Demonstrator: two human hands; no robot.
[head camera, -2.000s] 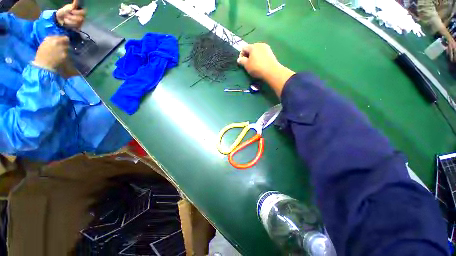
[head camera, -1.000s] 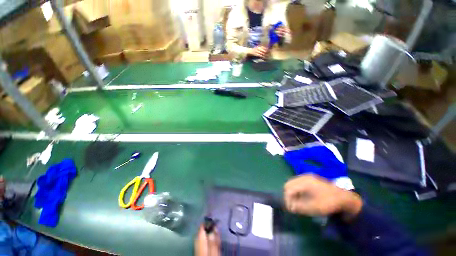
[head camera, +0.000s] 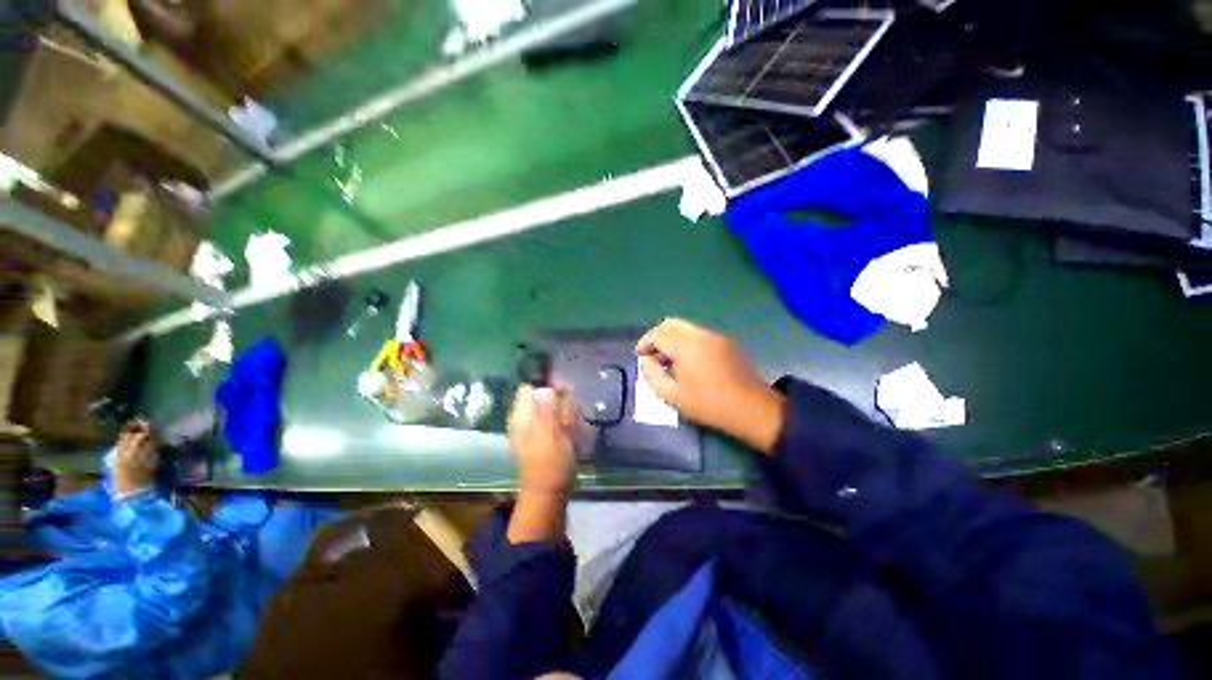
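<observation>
A solar panel (head camera: 658, 448) lies back side up at the bench's front edge, with a white label and a small black junction box (head camera: 605, 395). My left hand (head camera: 542, 432) is at its left side, closed on a dark bundle of output cable (head camera: 533, 368) that sticks up above the fingers. My right hand (head camera: 698, 379) is over the panel's label, thumb and fingertips pinched together. Whether a thin tie is between them cannot be told.
Scissors (head camera: 402, 353) and a clear bottle (head camera: 432, 399) lie left of the panel, with a blue cloth (head camera: 253, 403) and a worker in light blue beyond. Another blue cloth (head camera: 798, 246), white tissues (head camera: 917, 399) and stacked panels (head camera: 1077, 166) lie right. A carton (head camera: 352, 598) stands below the edge.
My right hand has come from the tie heap to the panel, and is now closer to my left hand. The view has swung right and down, bringing my left hand and the panel into sight.
</observation>
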